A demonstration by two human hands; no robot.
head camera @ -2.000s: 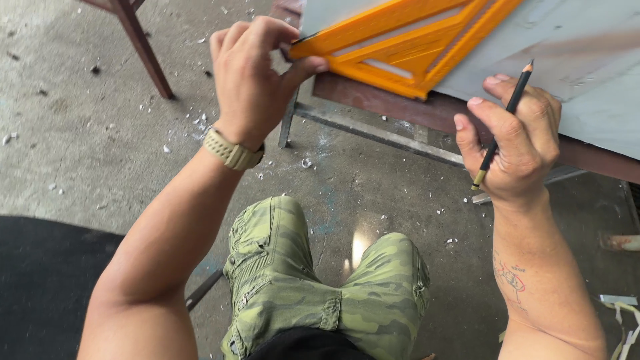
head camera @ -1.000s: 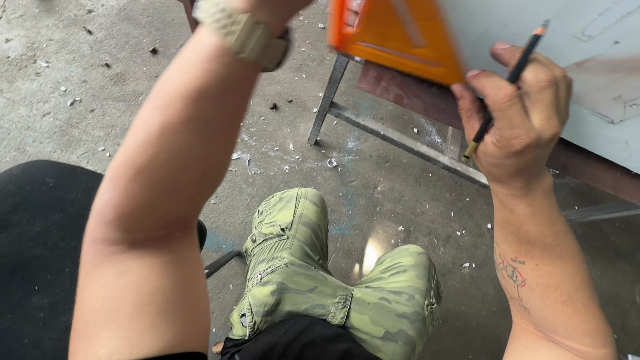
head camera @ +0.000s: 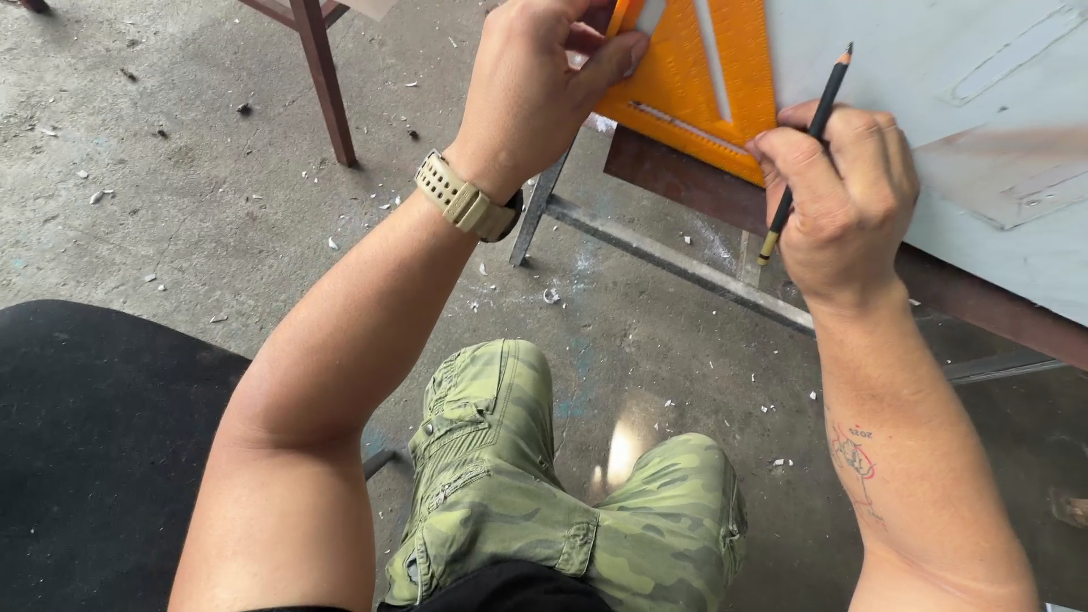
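Note:
An orange speed square (head camera: 693,93) lies over the near edge of a pale grey board (head camera: 858,25), partly cut off by the top of the view. Its left side is pinched between the thumb and fingers of my left hand (head camera: 544,81). My right hand (head camera: 846,187) rests by the square's right corner, thumb and forefinger touching it. Between the fingers of that same hand is a black pencil (head camera: 823,115), its sharpened tip pointing up and away, its gold-coloured end toward me. Faint outlines show on the board.
A dark reddish-brown rail (head camera: 680,174) runs under the board's near edge, above a grey metal frame (head camera: 680,255). A brown leg (head camera: 321,81) stands at upper left. A black seat (head camera: 102,450) is at lower left. White chips litter the concrete floor (head camera: 212,170).
The speed square has turned from a slanted position and was lifted and blurred one second ago. My left hand still holds it. My right hand has kept the pencil and now touches the square's corner.

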